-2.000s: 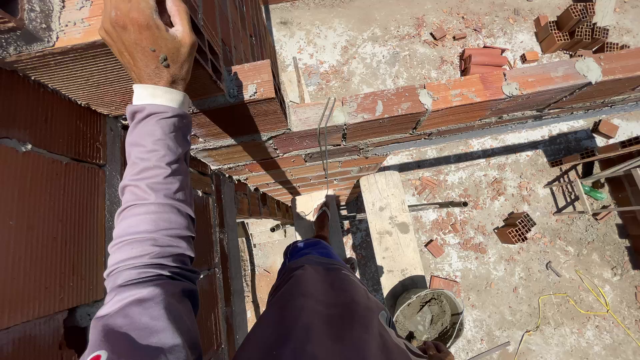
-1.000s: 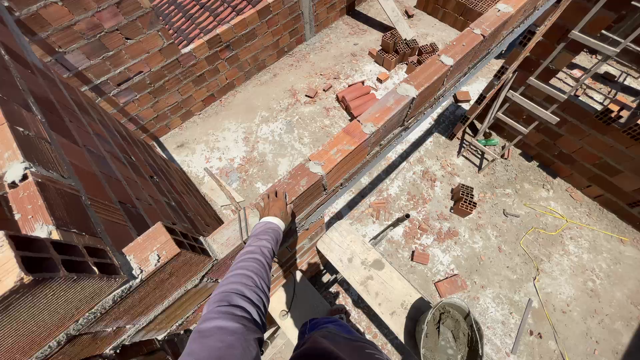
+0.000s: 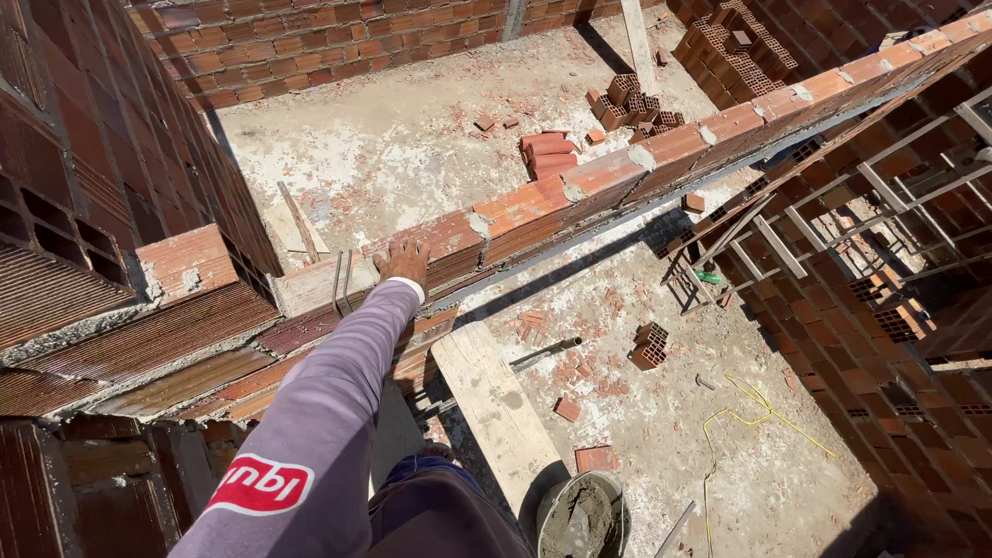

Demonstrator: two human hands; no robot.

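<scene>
My left hand lies flat, fingers spread, on top of the hollow clay brick wall. Beside it, to the left, a bent steel bar hooks over the wall's top. Mortar lumps dot the top course. Below and right of my hand lies a wooden scaffold plank, with a bucket of grey mortar at its near end. My right hand is out of view.
A higher brick wall rises at the left. Beyond the wall lie roof tiles and stacked hollow bricks. At the right stand a wooden ladder and, on the floor, a yellow cord and a loose hollow brick.
My left hand has come down from the higher brickwork at the left onto the top of the lower wall. The view has swung and tilted up.
</scene>
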